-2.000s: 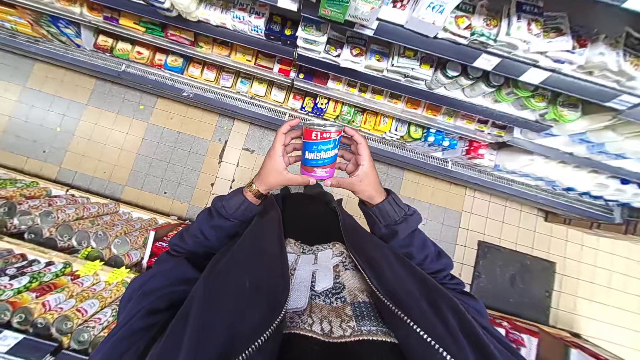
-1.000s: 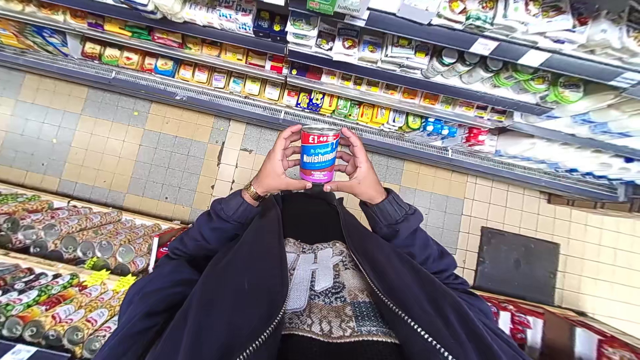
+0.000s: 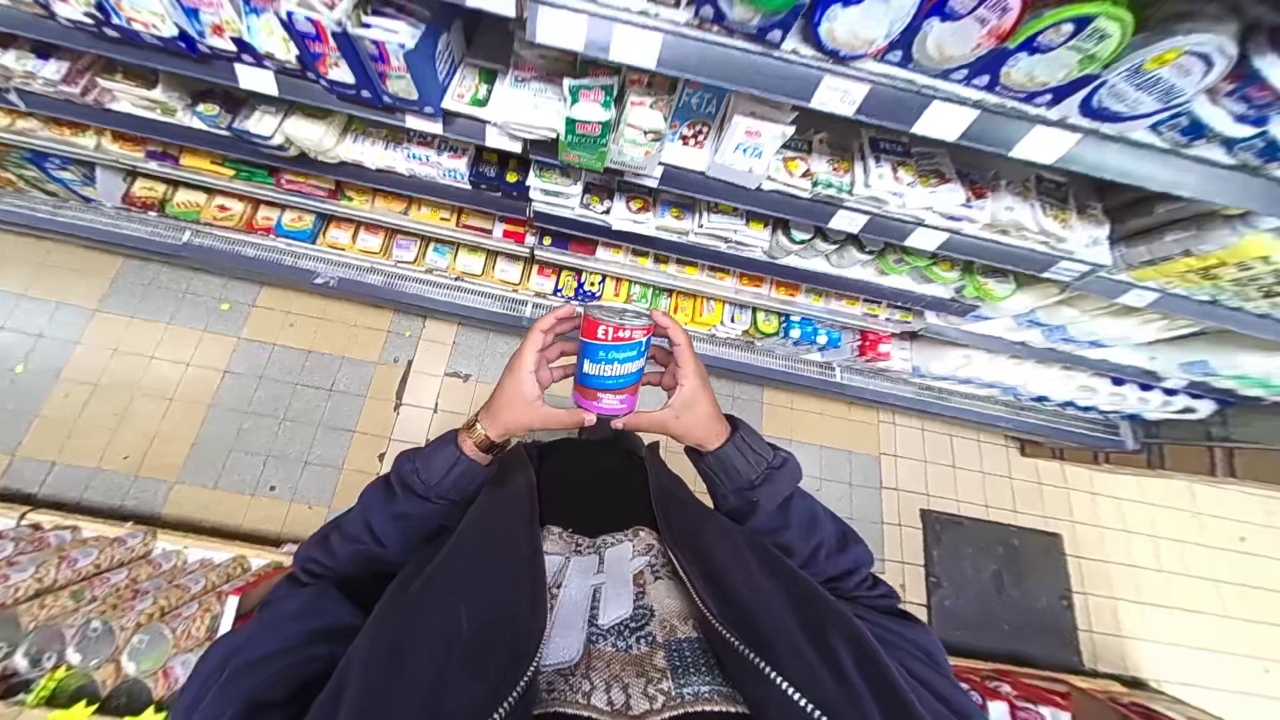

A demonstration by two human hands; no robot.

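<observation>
A blue, red and purple Nurishment drink can stands upright between my two hands, in front of my chest, its printed front facing me. My left hand holds its left side, thumb at the bottom and fingers along the side and near the top rim. On the other side my right hand grips it in the same way, thumb near the base. A gold-coloured wristwatch is on my left wrist, below the dark jacket cuff.
A refrigerated shelf unit with packs of cheese and tubs runs across beyond my hands. Rows of canned goods lie at the lower left. A dark square plate is on the tiled floor at right, above red packets.
The view has tilted up, showing more of the upper shelves. Both hands keep hold of the can in front of my chest.
</observation>
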